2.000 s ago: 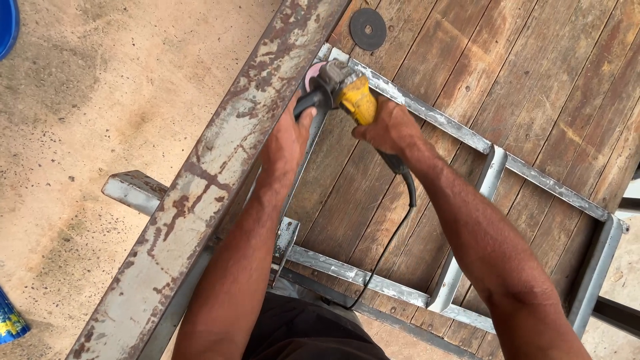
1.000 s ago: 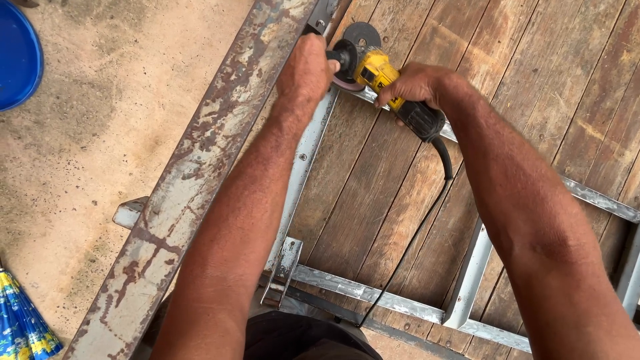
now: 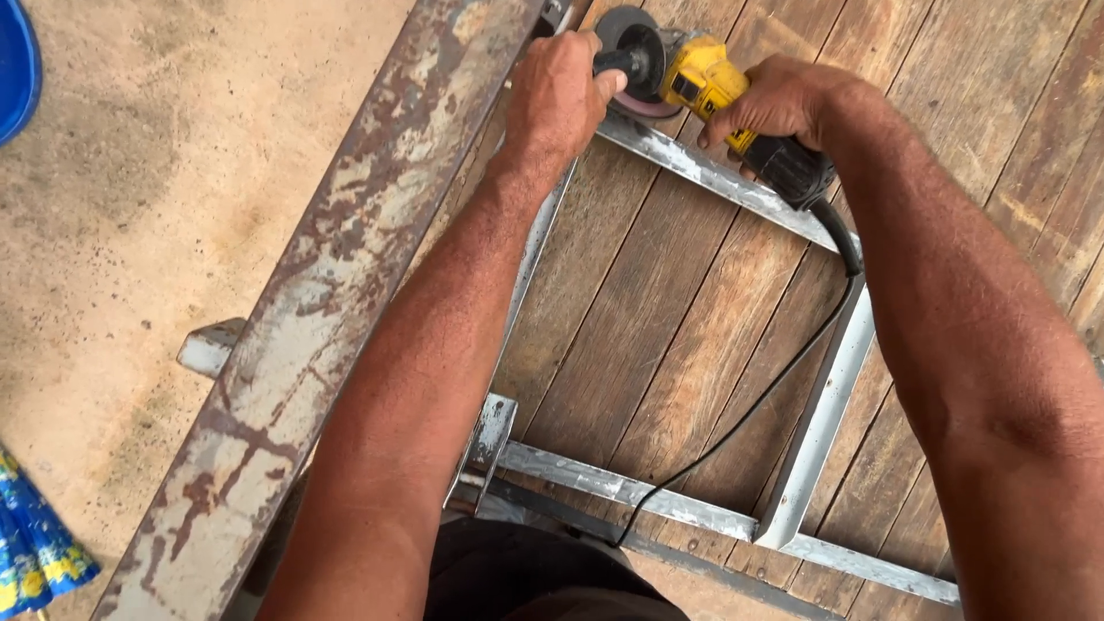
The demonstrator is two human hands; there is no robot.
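A yellow and black angle grinder [image 3: 703, 82] is held in both my hands at the top. My left hand [image 3: 561, 95] closes around its black side handle, my right hand [image 3: 776, 108] around its body. The grinder's disc, partly hidden by the guard, is at the upper corner of a metal frame [image 3: 690, 164] with worn, whitish paint; whether they touch I cannot tell. Beneath the frame lie wooden planks [image 3: 673, 302]. From the grinder a black cord [image 3: 759, 405] runs down across the frame. Behind the grinder head, a loose dark disc [image 3: 623, 26] is partly visible on the planks.
A thick steel beam [image 3: 302, 293] with peeling paint runs diagonally at left. A metal stub [image 3: 207, 347] sticks out beyond it. A metal bracket [image 3: 493, 423] stands at the frame's lower left corner. Blue plastic [image 3: 21, 73] and a blue and yellow patterned fabric [image 3: 39, 543] lie at the left edge.
The grinder has turned in my hands, its body now sloping further to the right, and my right elbow is further out. The loose disc, fully seen at first, is now partly covered. The view has shifted.
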